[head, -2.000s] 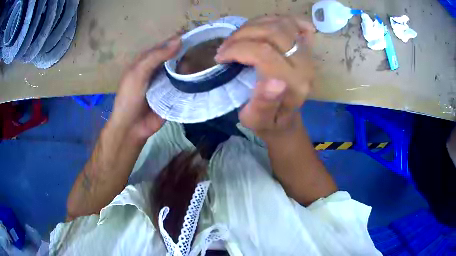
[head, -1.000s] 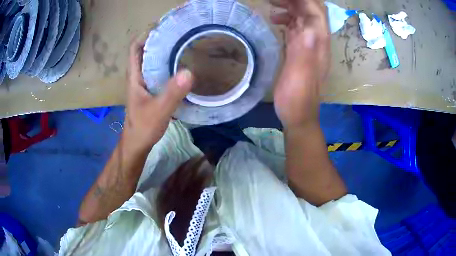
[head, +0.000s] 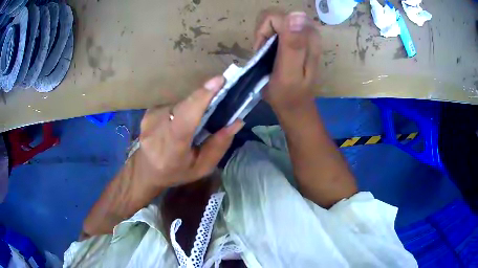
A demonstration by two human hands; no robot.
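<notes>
The brimmed ring (head: 242,93) is held nearly edge-on and tilted above the lap at the table's front edge. Its dark band and a white rim edge show; its central hole is hidden. My left hand (head: 178,136) grips the lower left part, with the thumb and fingers on both sides. My right hand (head: 293,63) holds the upper right end, with its fingers partly hidden behind it.
Grey rings (head: 39,49) lean in a row at the table's left. A white glue bottle (head: 335,9), crumpled tissue (head: 385,20) and a light-blue stick (head: 406,37) lie at the upper right. A red stool (head: 34,144) and a blue stool (head: 414,131) stand beyond the tan table's edge (head: 409,86).
The ring has turned from facing the camera to nearly edge-on. My right hand, apart from it one second ago, now grips its upper end. My left hand has shifted right with the ring.
</notes>
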